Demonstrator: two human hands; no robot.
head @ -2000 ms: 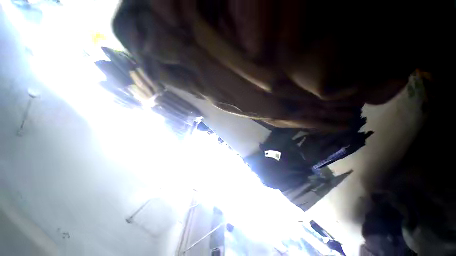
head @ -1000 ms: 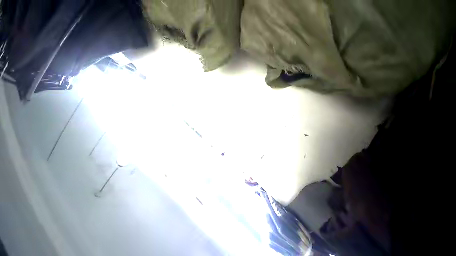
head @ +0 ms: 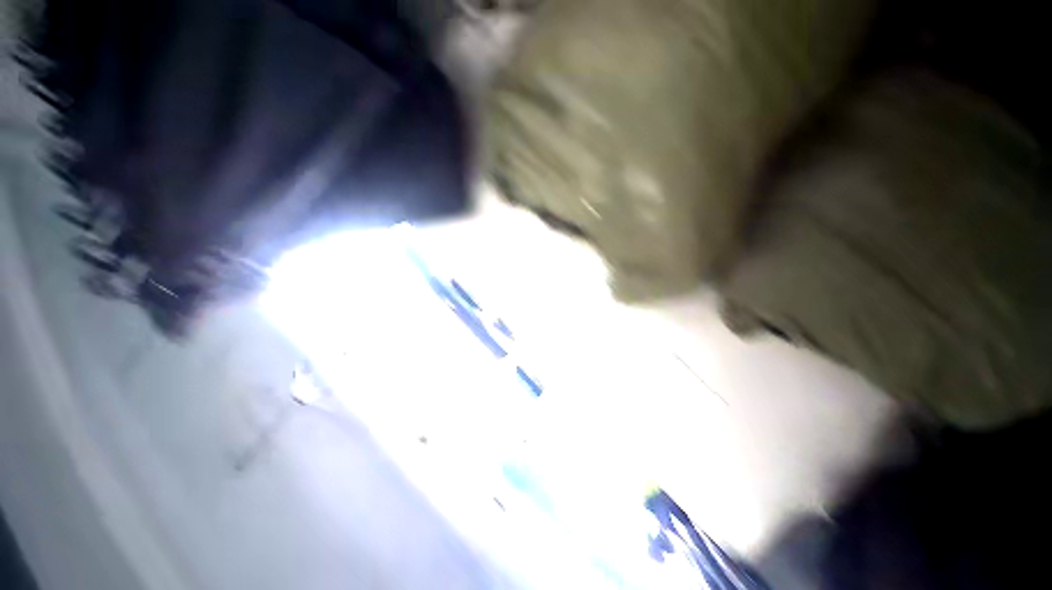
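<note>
Neither of my hands shows in the head view. Nearest in front are two bulging olive sacks, one at the top middle and one at the right. A large dark cloth heap with a ragged, blurred left edge fills the upper left. Whether anything touches or holds these things cannot be told.
A glaring white band runs diagonally from the middle left to the bottom, with thin blue-dark strips in it. A dark striped shape lies at the bottom. Pale surface fills the lower left. The right edge is black shadow.
The olive sacks have shifted down and to the right in the picture. The dark cloth heap at upper left now looks larger and reaches lower. The view is more blurred.
</note>
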